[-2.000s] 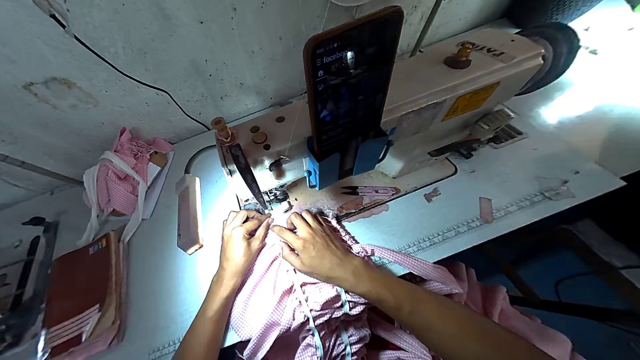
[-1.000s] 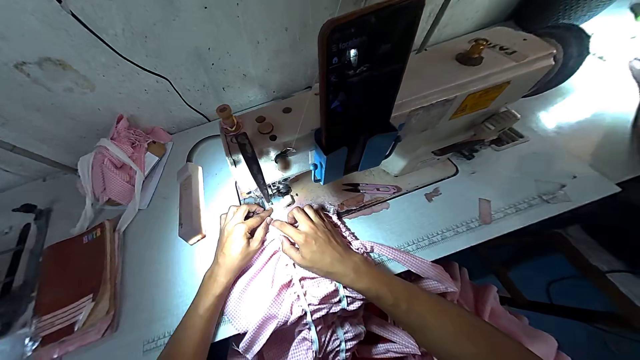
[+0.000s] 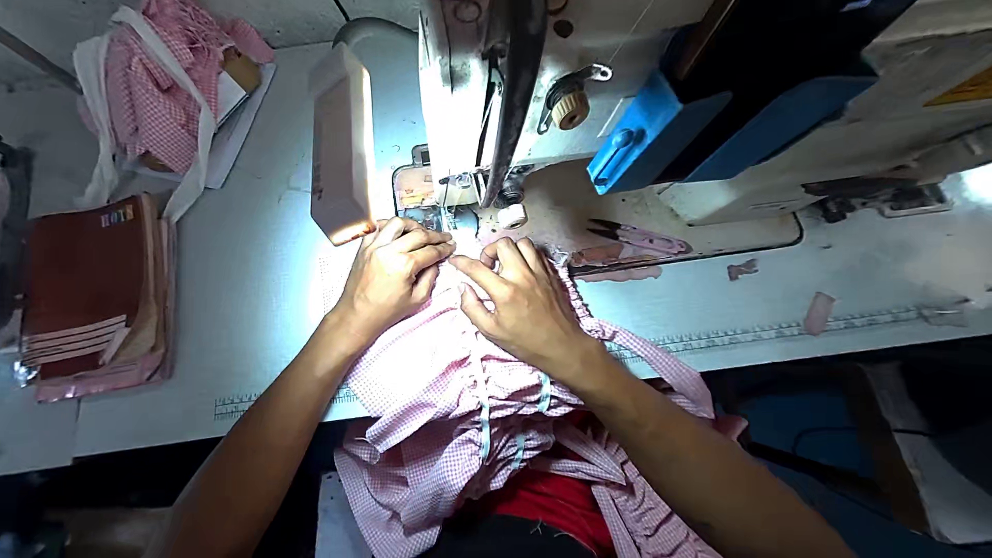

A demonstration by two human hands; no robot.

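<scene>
Pink-and-white checked fabric [image 3: 434, 364], gathered in places, runs from the sewing machine [image 3: 473, 101] down over the table's front edge. My left hand [image 3: 391, 271] lies on its upper left part, fingers bent, just in front of the presser foot [image 3: 448, 215]. Close by on the right, my right hand [image 3: 519, 298] pinches the cloth between thumb and fingers. The two hands' fingertips nearly meet below the needle area. A gathered edge and a long strap of the same cloth [image 3: 659, 360] pass to the right of my right hand. The seam under my fingers is hidden.
Pink-handled thread snips [image 3: 639, 236] lie on the machine bed. A blue holder [image 3: 659, 132] with a phone is on the machine. An oblong block [image 3: 341, 147] stands left of the needle. Brown notebooks [image 3: 85, 271], a checked cloth bundle [image 3: 159, 93] and a measuring tape [image 3: 744, 335] are on the table.
The view has moved closer to the hands and tilted down. Both hands stay at the cloth in front of the needle; no clear change in their hold shows.
</scene>
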